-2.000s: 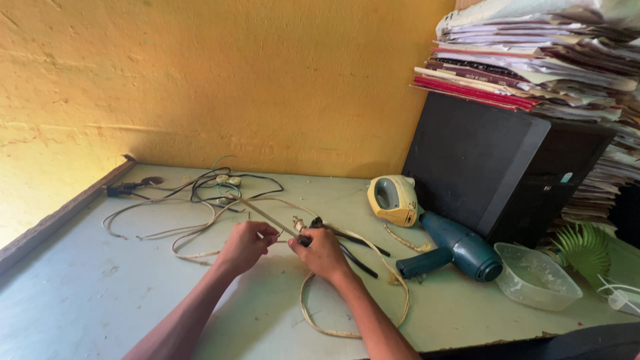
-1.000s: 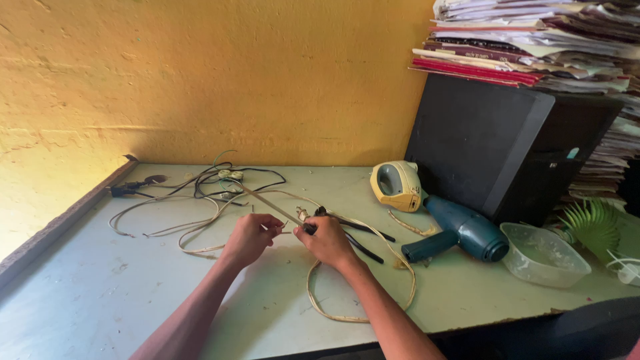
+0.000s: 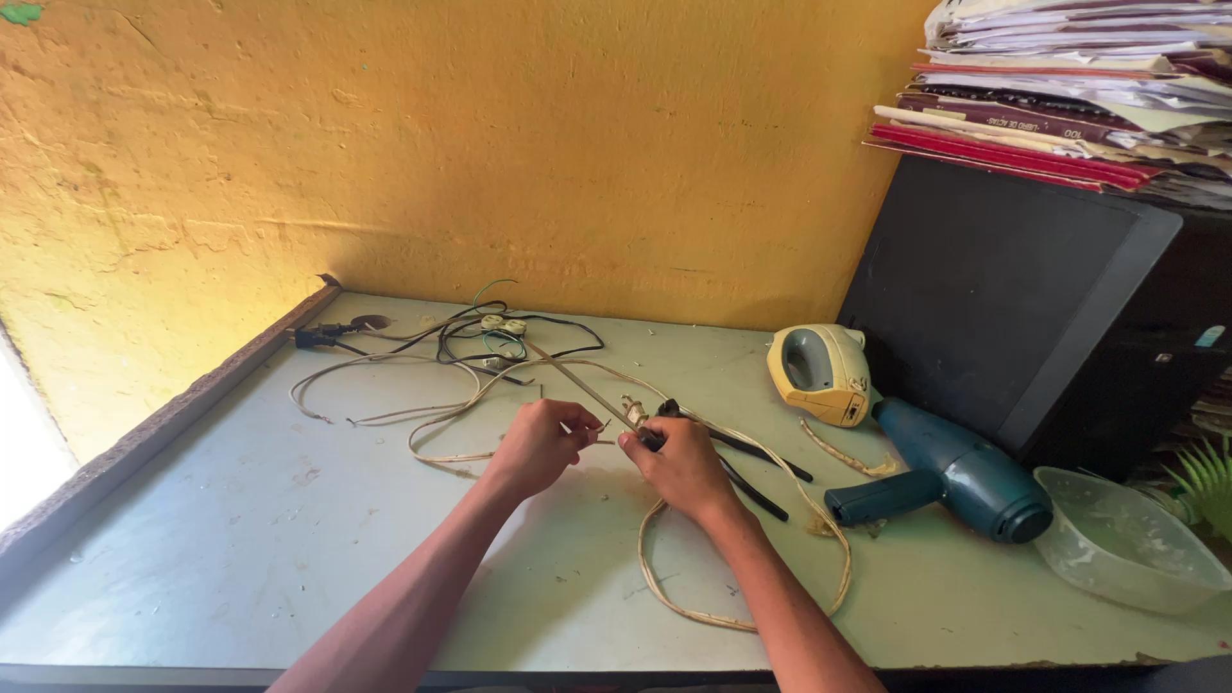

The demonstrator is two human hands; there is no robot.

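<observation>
My left hand (image 3: 551,445) pinches the end of a pale electrical cord, its short wire tips showing beyond the fingers. My right hand (image 3: 679,460) is closed on the dark handle of a tool with a long, thin metal blade (image 3: 577,382) pointing up and left; its exact kind is unclear. Beside the right hand lie a pale plug (image 3: 633,409) and a pair of pliers or cutters with black handles (image 3: 760,456). A beige cord (image 3: 645,568) loops around below the right hand. Further left lie more beige cord (image 3: 423,414) and a black cord with a plug (image 3: 318,337).
Outlet sockets (image 3: 502,325) sit among the tangled cords near the yellow wall. To the right are a yellow appliance part (image 3: 823,375), a blue hair dryer (image 3: 948,476), a clear plastic tub (image 3: 1126,549) and a black computer case (image 3: 1001,289) under stacked papers (image 3: 1059,96). A raised ledge (image 3: 192,414) borders the left side.
My left hand's fingers have drawn slightly apart from the right hand, and the cord's wire tips now show. The tool stays in my right hand.
</observation>
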